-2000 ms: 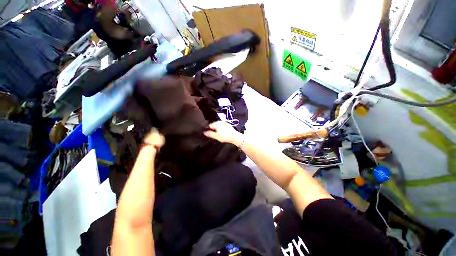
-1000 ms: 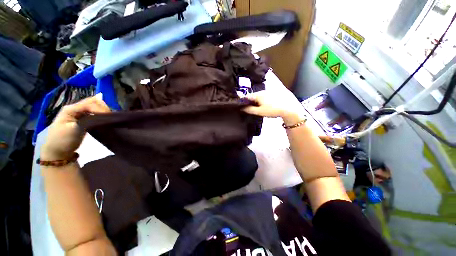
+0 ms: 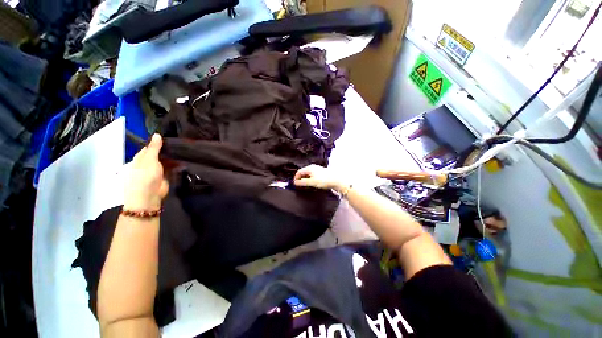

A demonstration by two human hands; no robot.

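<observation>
A dark brown garment (image 3: 224, 162) lies over the black padded form (image 3: 257, 228) in front of me. My left hand (image 3: 146, 173) grips the garment's edge at the left and holds it a little raised. My right hand (image 3: 318, 178) has its fingers on the garment near the form's right end, pinching the cloth beside a small white label (image 3: 280, 185). The iron's tan handle (image 3: 412, 177) shows to the right, apart from my hands.
A crumpled brown garment pile (image 3: 264, 99) with white cords lies beyond. Black padded boards (image 3: 320, 23) and a pale blue board (image 3: 178, 53) are farther back. A blue bin (image 3: 43, 155) stands at left. A hose (image 3: 492, 148) and cable hang at right.
The stretched cloth has come down toward the form. My left hand has moved right, and my right hand has moved down and left. The white cord loops near me no longer show.
</observation>
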